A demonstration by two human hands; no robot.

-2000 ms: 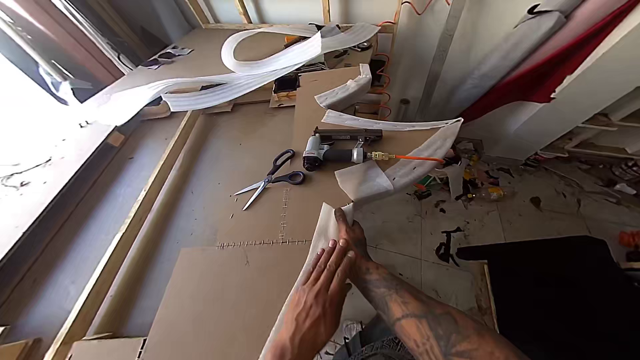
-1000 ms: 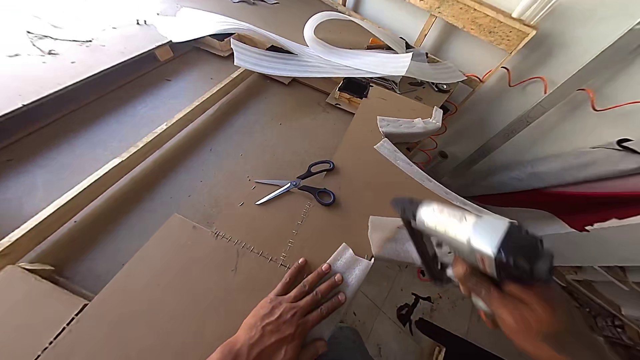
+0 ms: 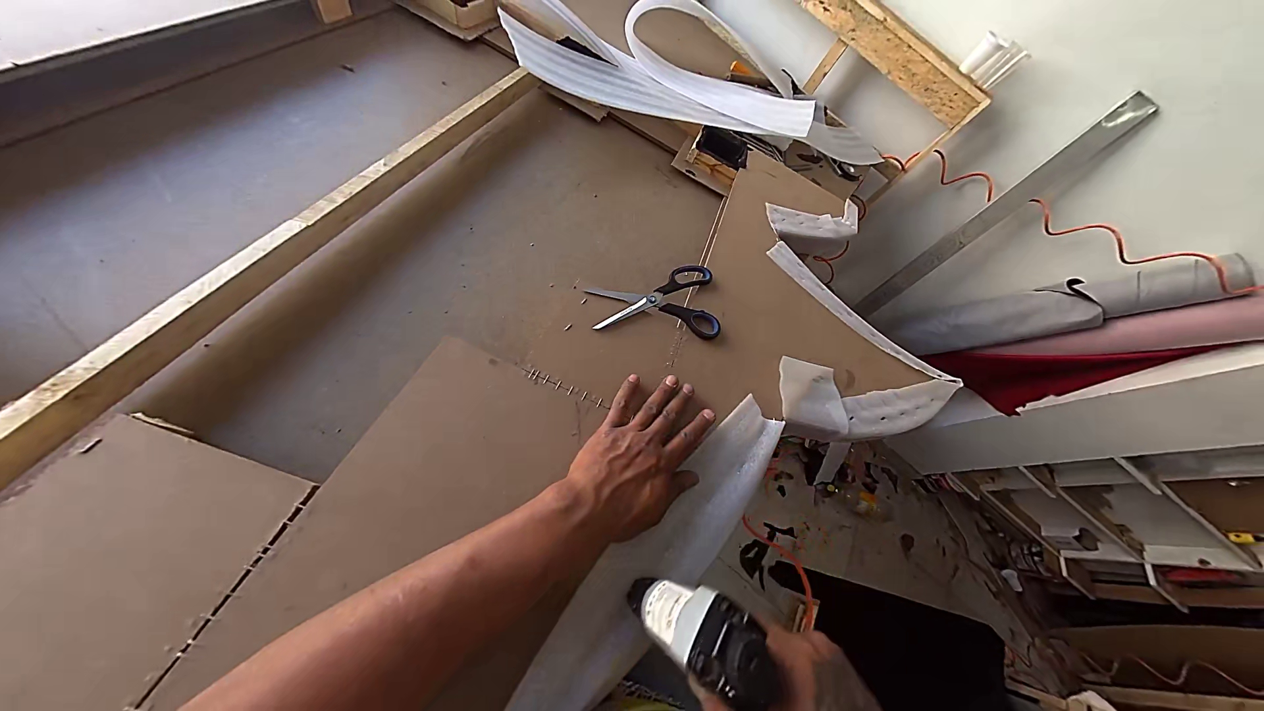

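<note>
My left hand (image 3: 640, 462) lies flat, palm down and fingers spread, on the brown board (image 3: 484, 444) and the near edge of a white foam strip (image 3: 681, 523). In my right hand (image 3: 805, 671), at the bottom, is a pneumatic staple gun (image 3: 706, 632), held over the lower part of that strip; its nose is hard to make out. Scissors with black handles (image 3: 657, 301) lie spread on the board beyond my left hand. More white foam (image 3: 894, 408) wraps the curved edge of the board at the right. A row of staples (image 3: 563, 385) crosses a board joint.
A long wooden rail (image 3: 296, 232) runs along the left. Looped white foam strips (image 3: 671, 94) lie at the far end. An orange coiled air hose (image 3: 1096, 227), a metal straightedge (image 3: 1007, 202) and fabric rolls (image 3: 1066, 316) are at the right. Scraps (image 3: 780, 553) litter the floor below.
Two seconds ago both hands were on the foam strip and the staple gun lay on the board. My right hand now holds the gun, which has moved nearer to me since one second ago. The view has shifted.
</note>
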